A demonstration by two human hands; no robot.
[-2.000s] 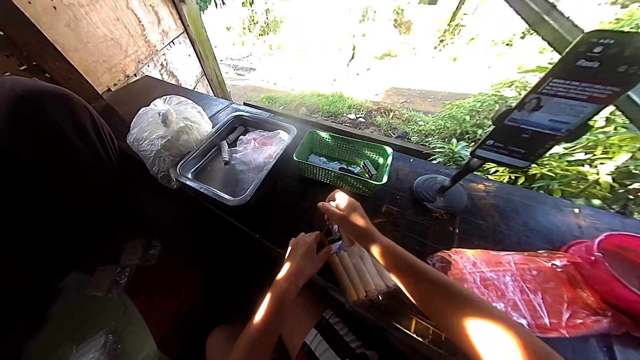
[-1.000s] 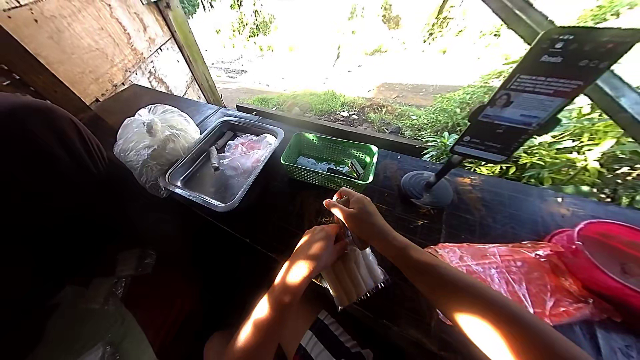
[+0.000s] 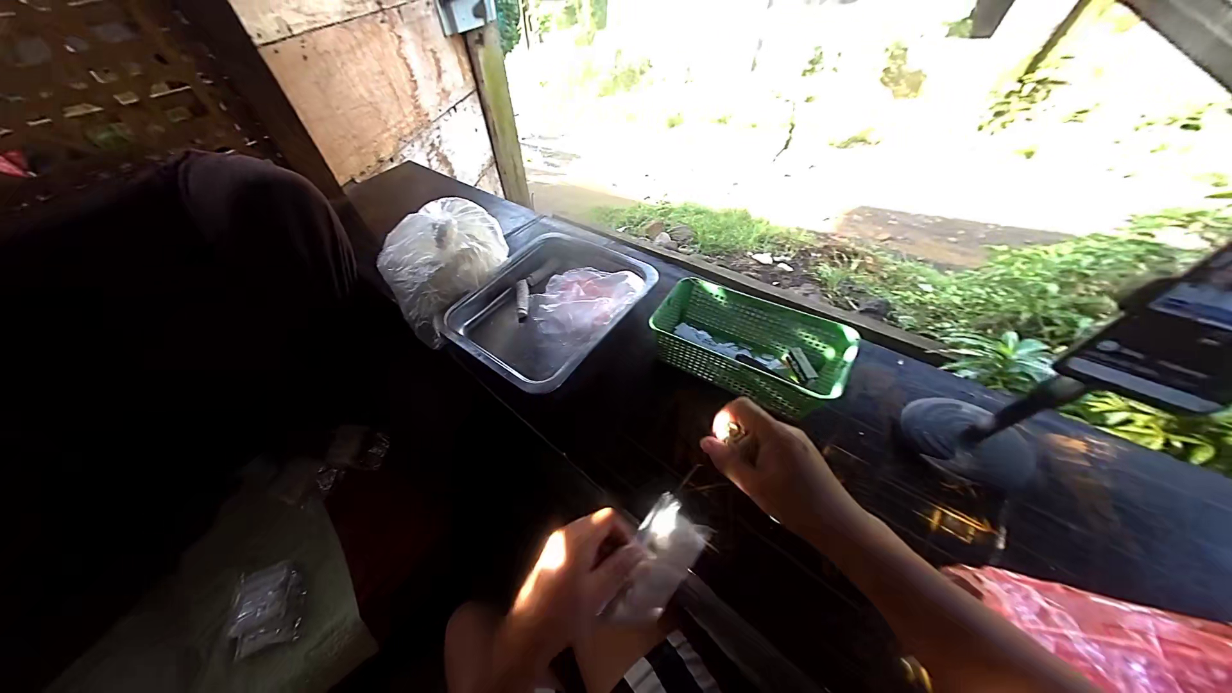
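My left hand [image 3: 577,577] grips a clear plastic packet [image 3: 659,563] with pale contents, blurred, over the near edge of the dark table. To its upper right, my right hand [image 3: 760,457] is closed around a small shiny object, mostly hidden by the fingers, that I cannot name for sure. The two hands are apart. Just beyond my right hand sits a green plastic basket [image 3: 688,361] with small items inside. A metal tray [image 3: 472,361] farther left holds a clear and pink plastic bag [image 3: 582,303] and short pale rolls.
A tied white plastic bag [image 3: 443,255] stands left of the tray. At the right are a phone [image 3: 1165,337] on a round-based stand [image 3: 967,443] and red plastic wrap [image 3: 1088,626]. A person in dark clothing [image 3: 183,366] is at the left; small clear packets [image 3: 268,606] lie low beside them.
My hands were together at the packet's top and are now apart. The packet has moved off the table surface toward me in my left hand. The view has turned left.
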